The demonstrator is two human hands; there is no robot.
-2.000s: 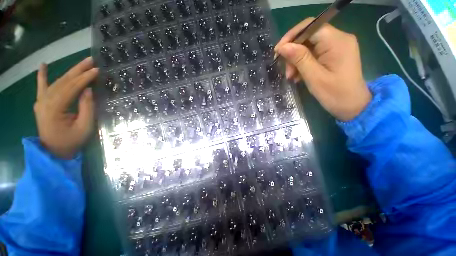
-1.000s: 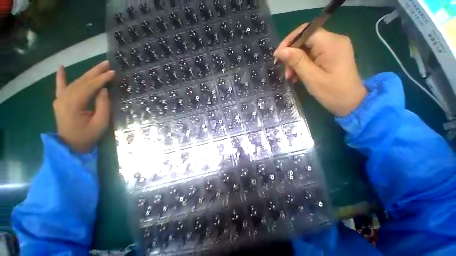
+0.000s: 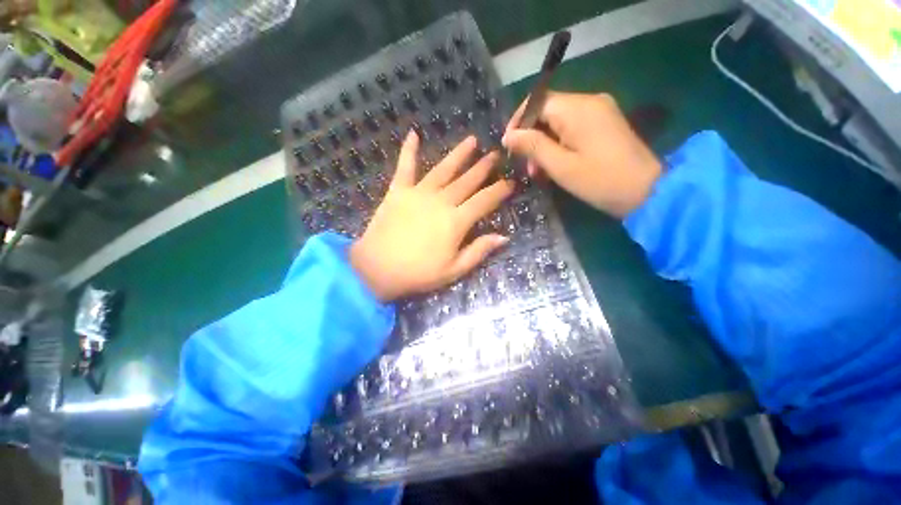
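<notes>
A clear plastic blister tray (image 3: 553,316) lies slanted on the green bench, its pockets filled with small dark shiny components. A bright glare band crosses its lower part. My left hand (image 3: 430,217) is spread palm down over the middle of the tray, fingers apart, with nothing seen in it. My right hand (image 3: 588,148) is at the tray's upper right edge and holds dark tweezers (image 3: 541,91) like a pen. The tips point down at the tray near my left fingertips. Whether they hold a part cannot be told.
A silver bag with dark pieces (image 3: 94,321) lies at the left of the green bench (image 3: 198,261). Red cables (image 3: 119,84) and other items are at the upper left. A white instrument (image 3: 850,59) with a thin white cable (image 3: 780,123) stands at the upper right.
My left hand has moved from beside the tray's left edge onto its middle. The view has shifted, showing the tray's far end and more of the left side. My right hand still holds the tweezers.
</notes>
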